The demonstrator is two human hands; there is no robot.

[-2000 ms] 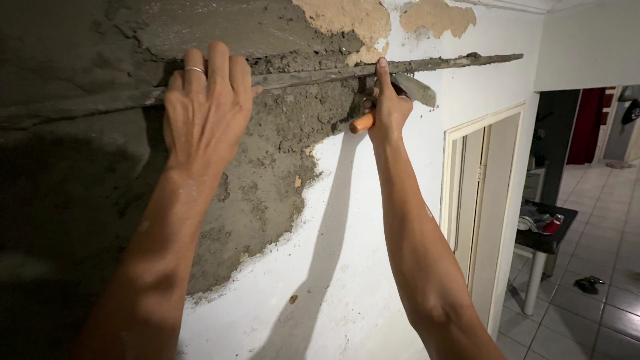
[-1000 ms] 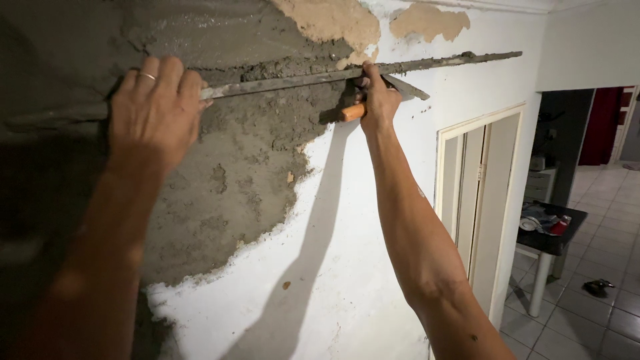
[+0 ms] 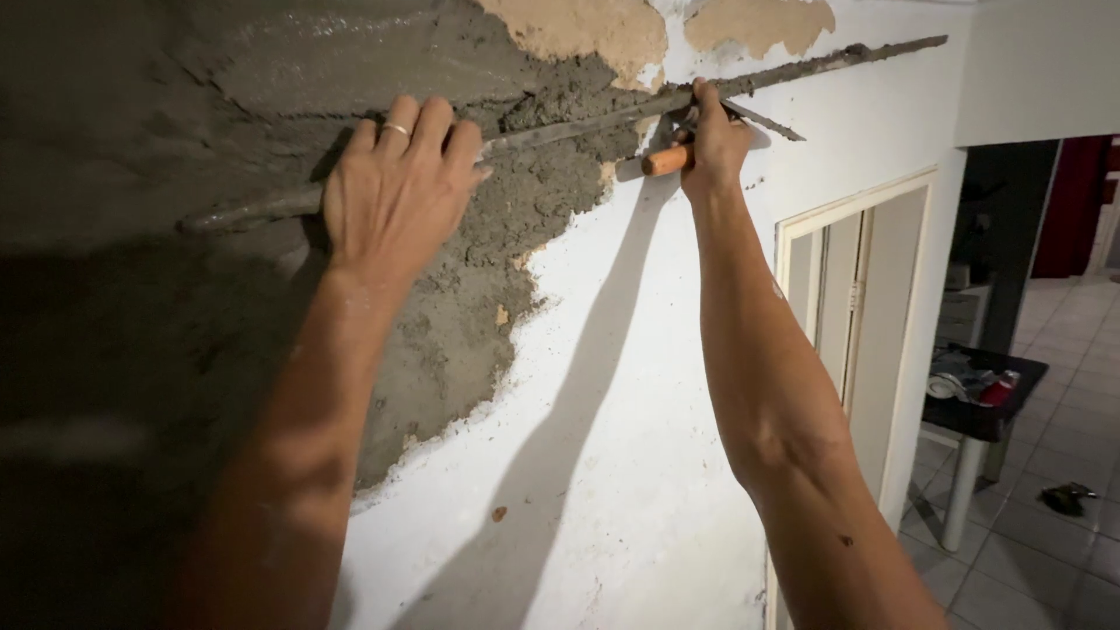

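Note:
A long, mortar-caked straightedge (image 3: pixel 577 129) lies across the wall, its right end higher than its left. My left hand (image 3: pixel 402 179), with a ring on one finger, grips the bar left of centre. Farther right, my right hand (image 3: pixel 719 140) holds the bar and also a trowel, whose orange handle (image 3: pixel 668 161) sticks out to the left and whose thin blade (image 3: pixel 763 120) points right. Behind the bar is wet grey mortar (image 3: pixel 472 324), rough and crumbly just around it and smoother above. The fingertips of my left hand are partly hidden.
White painted wall (image 3: pixel 647 455) borders the mortar below, with bare tan patches (image 3: pixel 761 24) above. To the right are a door frame (image 3: pixel 927 188) and a dark table (image 3: pixel 984 420) bearing several items. A dark object (image 3: pixel 1066 499) lies on the tiled floor.
The left end of the bar now sits lower on the wall than a second ago, so the bar slopes more. My left hand has moved down with it and right along the wall.

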